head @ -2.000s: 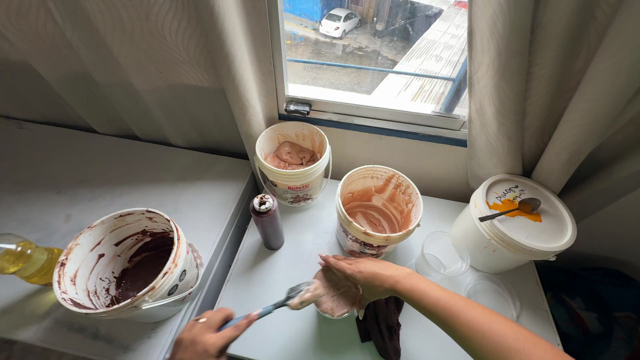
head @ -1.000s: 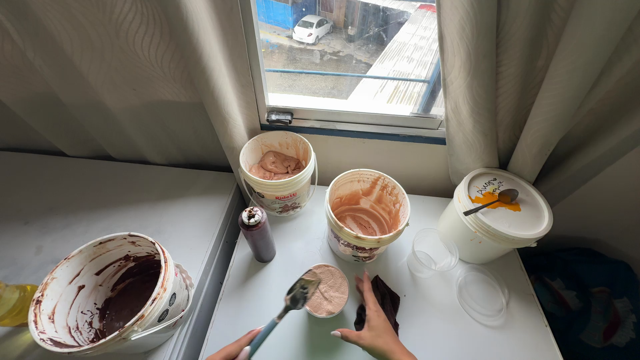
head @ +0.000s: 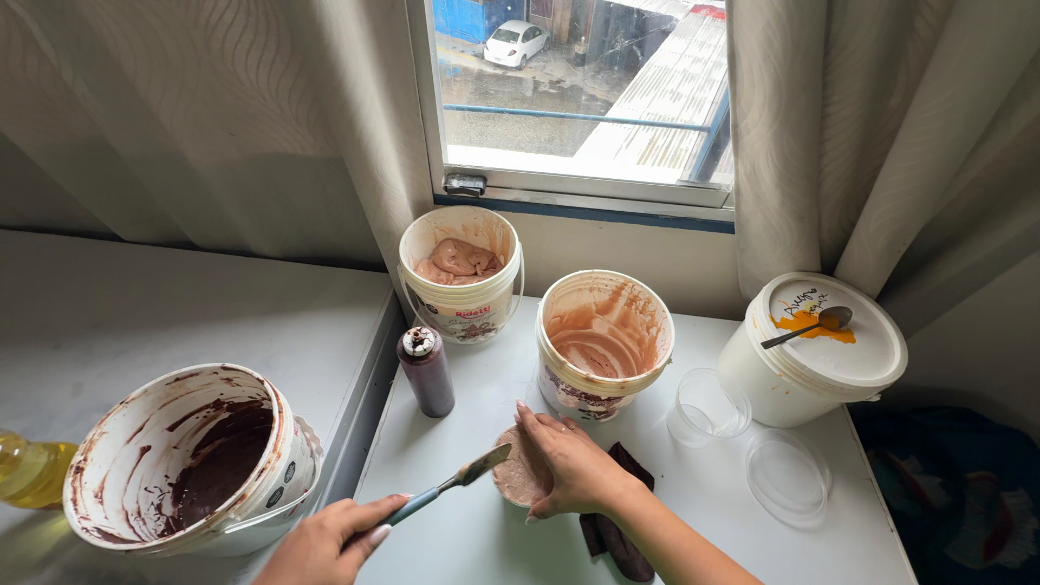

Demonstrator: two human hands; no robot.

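My left hand (head: 329, 540) grips the blue handle of a small spatula (head: 443, 486), whose smeared metal blade tip reaches the left rim of a round tub. That tub (head: 516, 471) is filled with light brown cream up to near its rim. Over the tub's right side lies my right hand (head: 569, 463), fingers spread against it; part of the tub is hidden beneath. A dark brown cloth (head: 621, 544) lies partly under my right wrist. Behind the hands stands a white bucket (head: 605, 333) with brown cream smeared inside.
Another bucket of brown cream (head: 461, 280) and a dark squeeze bottle (head: 426, 378) stand behind left. A chocolate-smeared bucket (head: 183, 463) and an oil bottle (head: 28, 471) are at left. At right are a clear cup (head: 707, 406), a clear lid (head: 786, 475) and a lidded bucket (head: 821, 349) bearing a spoon (head: 812, 327).
My right hand was beside the tub a second ago and now lies over its right side. The spatula blade has moved from above the cream to the tub's left rim.
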